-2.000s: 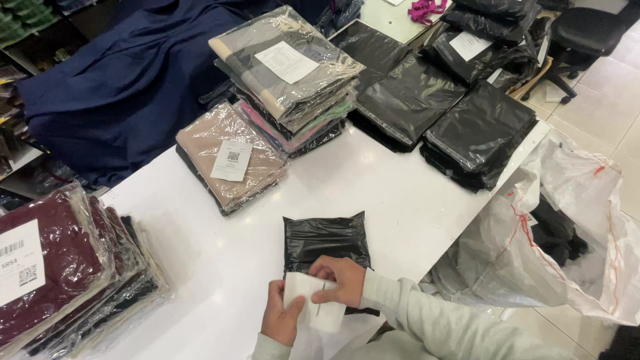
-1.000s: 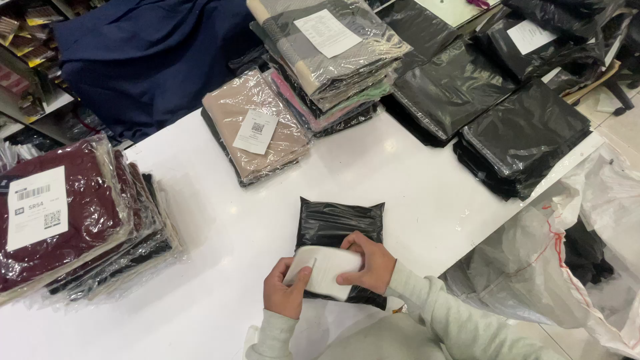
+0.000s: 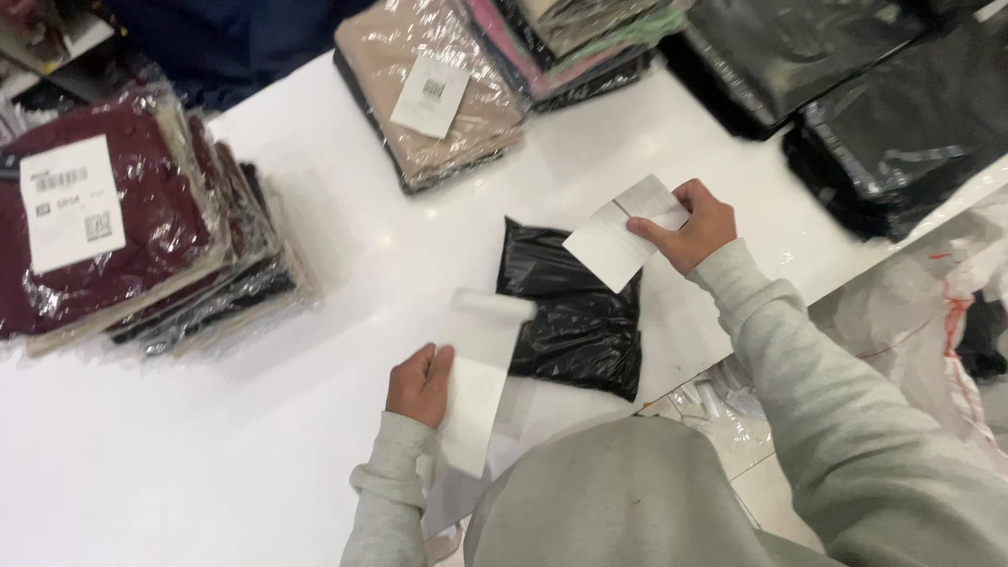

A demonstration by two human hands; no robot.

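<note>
My right hand (image 3: 689, 228) pinches a white paper label (image 3: 622, 236) between thumb and fingers, above the upper right corner of a black plastic mailer bag (image 3: 575, 315). That bag lies on the white table in front of me. To its left, my left hand (image 3: 424, 386) holds a long white paper strip (image 3: 476, 386) by its left edge. The strip's upper end is curled over and overlaps the bag's left edge. Print on the papers is too blurred to make out.
Plastic-wrapped maroon garments (image 3: 157, 197) are stacked at the left. A wrapped beige stack (image 3: 488, 102) lies at the top, beside multicoloured packages (image 3: 551, 71). Black bagged packages (image 3: 890, 150) are at the upper right. A translucent sack (image 3: 906, 315) stands past the table's right edge.
My hands were together on the white paper over the bag; now they are apart, the right one up and right with the label, the left one holding the strip.
</note>
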